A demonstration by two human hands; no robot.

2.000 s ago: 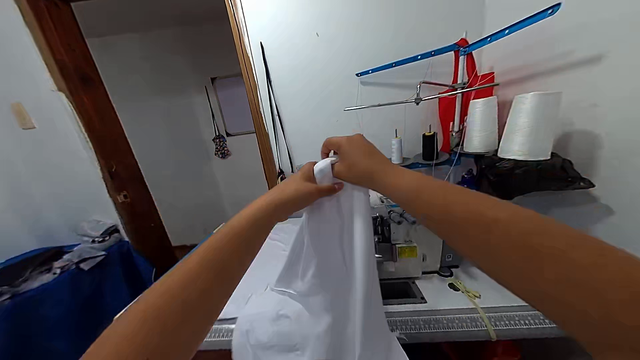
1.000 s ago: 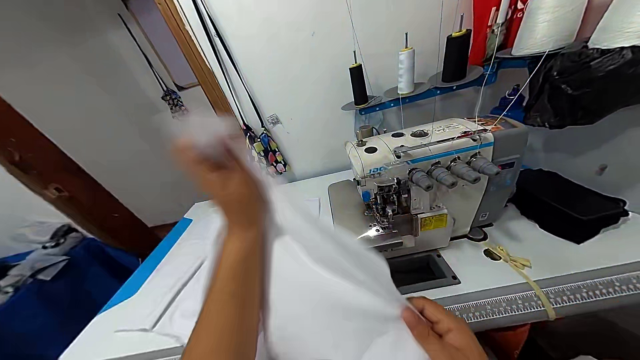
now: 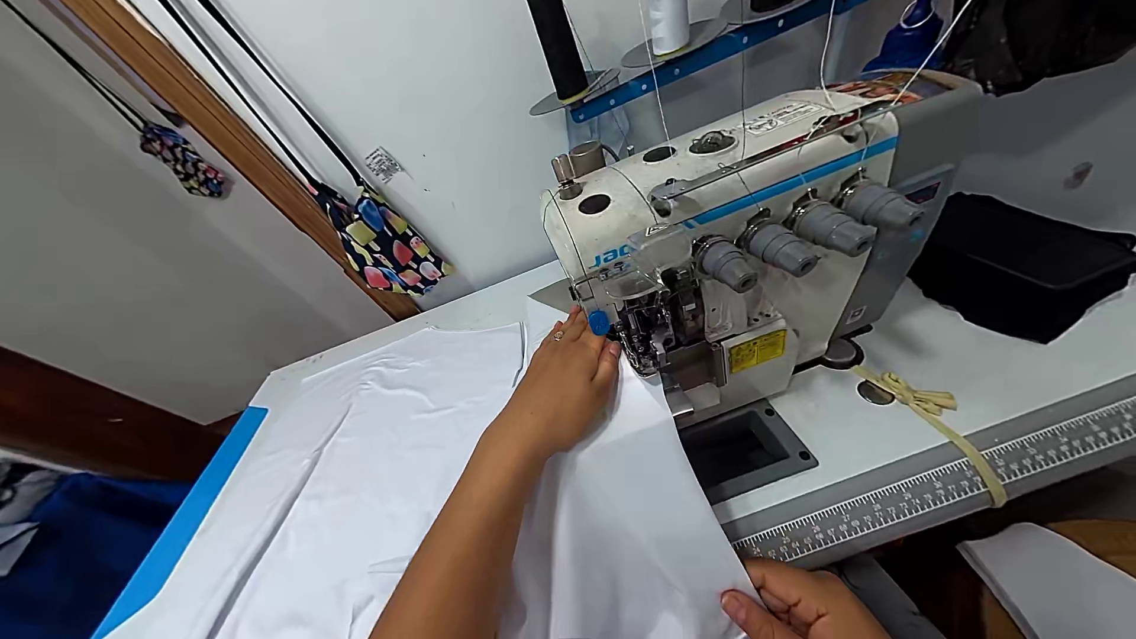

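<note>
A white Jack overlock sewing machine (image 3: 737, 204) stands on the table. White fabric (image 3: 621, 497) runs from its needle area down over the front edge of the table. My left hand (image 3: 568, 382), a ring on one finger, lies flat on the fabric just left of the presser foot area, fingertips close to the machine. My right hand (image 3: 799, 603) pinches the right edge of the fabric at the bottom of the view, below the table's ruler edge. Under my left arm, more white fabric (image 3: 399, 399) is spread on the table.
A measuring tape strip (image 3: 941, 484) lines the front edge, with a yellow tie (image 3: 958, 435) around it. A black cloth bundle (image 3: 1021, 266) lies right of the machine. Thread cones, one black (image 3: 557, 49), stand behind. A patterned pouch (image 3: 382, 240) hangs on the wall at left.
Both hands held the fabric up in front of the wall two seconds ago. My left hand has come down beside the machine's needle area, and the fabric now lies there. The view has tilted down.
</note>
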